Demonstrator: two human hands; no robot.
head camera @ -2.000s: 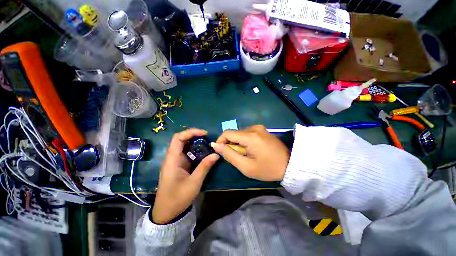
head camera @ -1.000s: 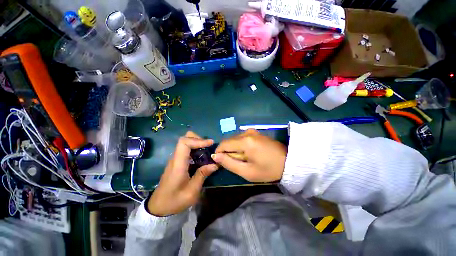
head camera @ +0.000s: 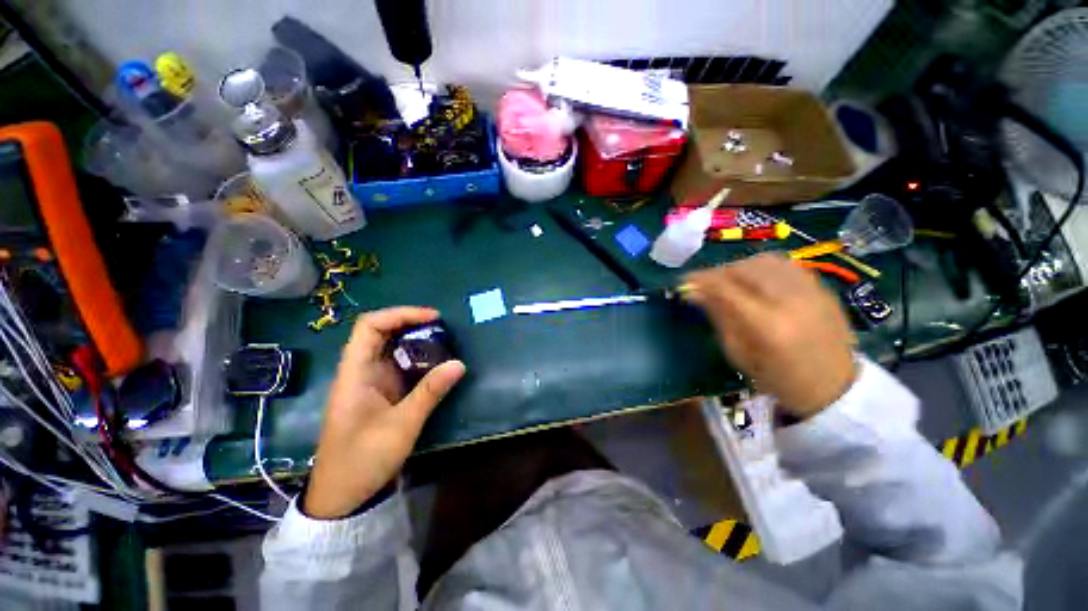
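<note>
My left hand (head camera: 379, 388) holds a dark rounded-square watch body (head camera: 424, 350) between thumb and fingers, over the front of the bench. My right hand (head camera: 782, 334) is to the right, over the bench's front edge, a little blurred. A small yellowish tip shows at its fingertips; whether it is held cannot be told. A slim white rod (head camera: 579, 304) lies on the green mat, its dark end near the right fingertips. A pale blue square (head camera: 487, 306) lies just left of the rod. A charging dock (head camera: 259, 370) on a white cable is at the left.
A multimeter (head camera: 78, 257) and cables are at the far left. A pump bottle (head camera: 298, 179), blue parts bin (head camera: 427, 187), white cup (head camera: 537, 174), and cardboard box (head camera: 764, 143) stand at the back. A glue bottle (head camera: 682, 239) and orange-handled cutters (head camera: 833, 271) lie at the right.
My right hand has moved away from the watch to the right. My left hand still holds the watch. The view has shifted to the right, showing more of the right side.
</note>
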